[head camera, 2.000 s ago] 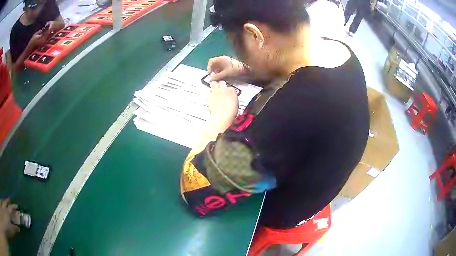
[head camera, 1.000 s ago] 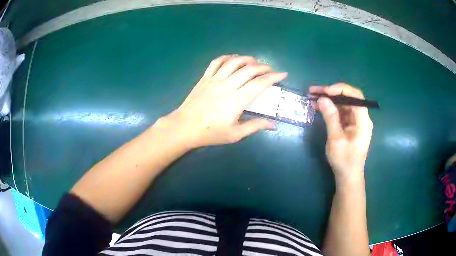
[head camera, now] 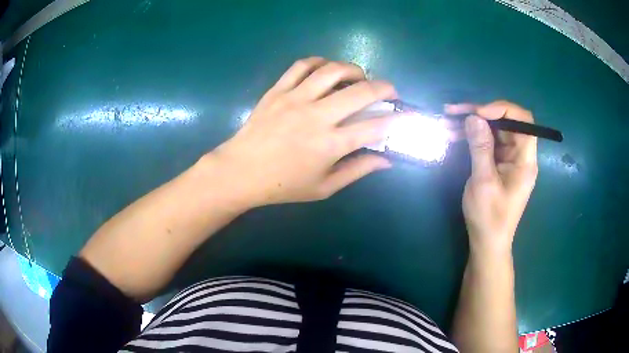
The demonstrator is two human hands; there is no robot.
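Note:
A small bar-shaped phone unit (head camera: pixel 417 138) lies on the green bench in the middle of the view. Its right half glares white, so its detail is hidden. My left hand (head camera: pixel 314 131) lies over its left half, with the fingers across the top and the thumb along the near side. My right hand (head camera: pixel 500 141) holds a slim black tool (head camera: pixel 530 129) between thumb and fingers at the unit's right end. The tool's back end points right. Its tip is lost in the fingers and glare.
The green bench surface (head camera: pixel 276 241) lies under both hands and reflects bright light at left. A pale strip (head camera: pixel 572 31) curves along the far right edge, and part of it shows at top left. A red object (head camera: pixel 534 340) shows below the bench edge at bottom right.
The view has swung from a neighbouring worker down to my hands. Since one second ago, the left fingers lie further over the unit, and its right half has turned to white glare.

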